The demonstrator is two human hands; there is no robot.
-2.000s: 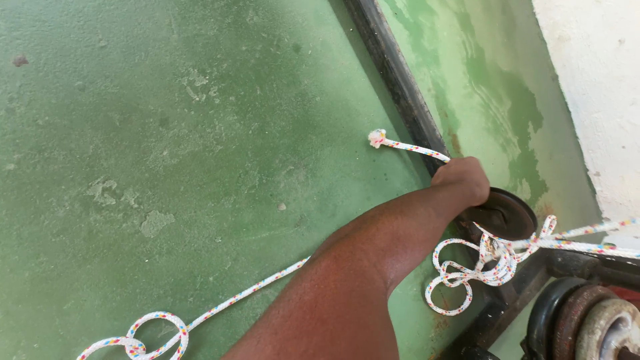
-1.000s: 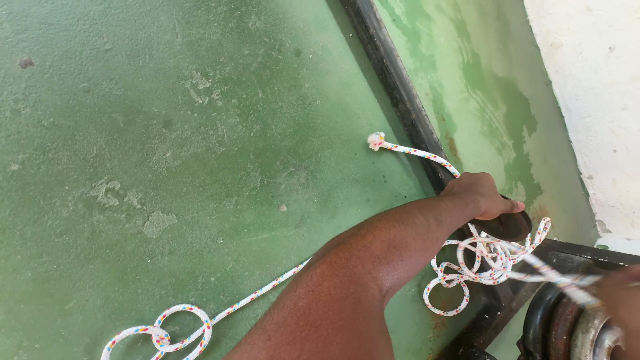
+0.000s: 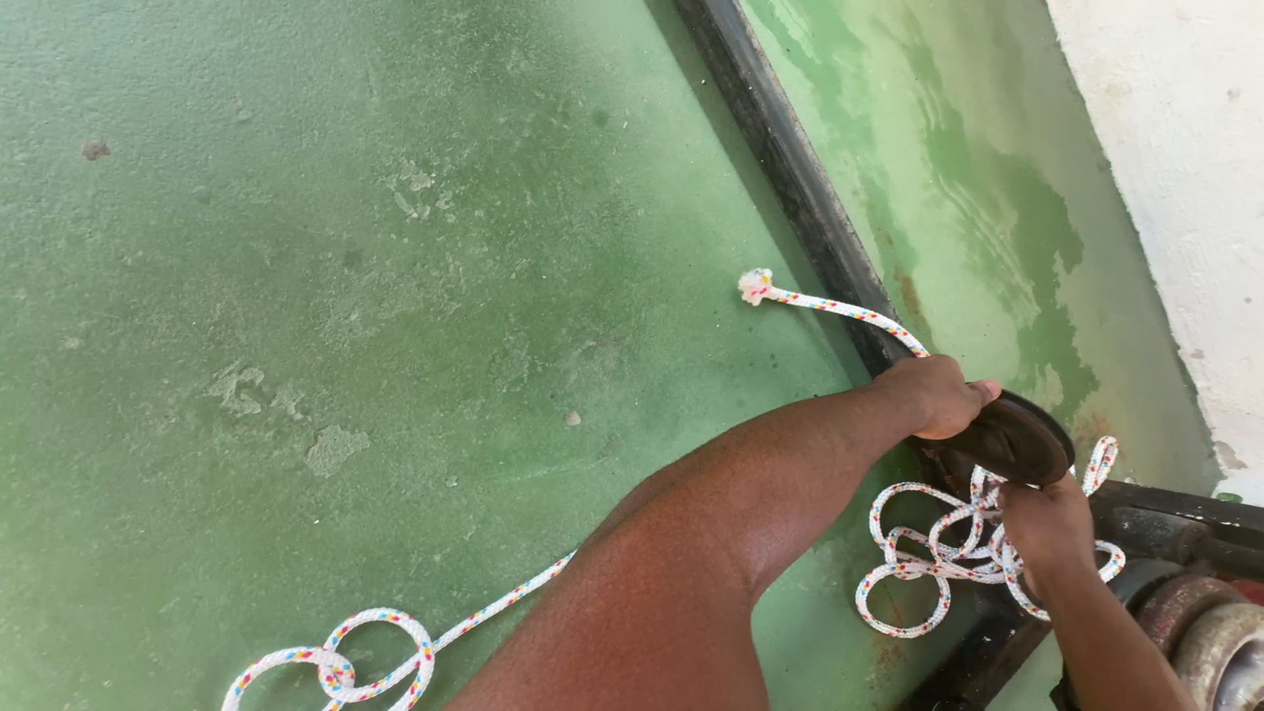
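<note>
My left hand [image 3: 933, 397] grips the near rim of a dark round disc [image 3: 1017, 439], which is tilted over a black metal bar. On the disc's lower edge is my right hand [image 3: 1049, 523], its fingers partly hidden beneath the disc. White rope with coloured flecks [image 3: 904, 568] lies in loose loops around and beside my right hand; whether that hand also holds some rope cannot be told. A frayed or knotted rope end [image 3: 755, 286] rests on the green floor left of the bar. More rope [image 3: 380, 617] forms loops at the lower left and runs up under my left forearm.
A long black metal bar [image 3: 790, 163] crosses the green painted floor [image 3: 395, 296]. Another dark metal beam [image 3: 1185, 513] meets it near the disc. Several round weight plates [image 3: 1180, 612] stand at the lower right. A white surface [image 3: 1175, 178] borders the floor at the upper right.
My right hand, only a blur at the right edge one second ago, is now at the disc. The rope strand that stretched to the right edge no longer does. The disc is now tilted up more.
</note>
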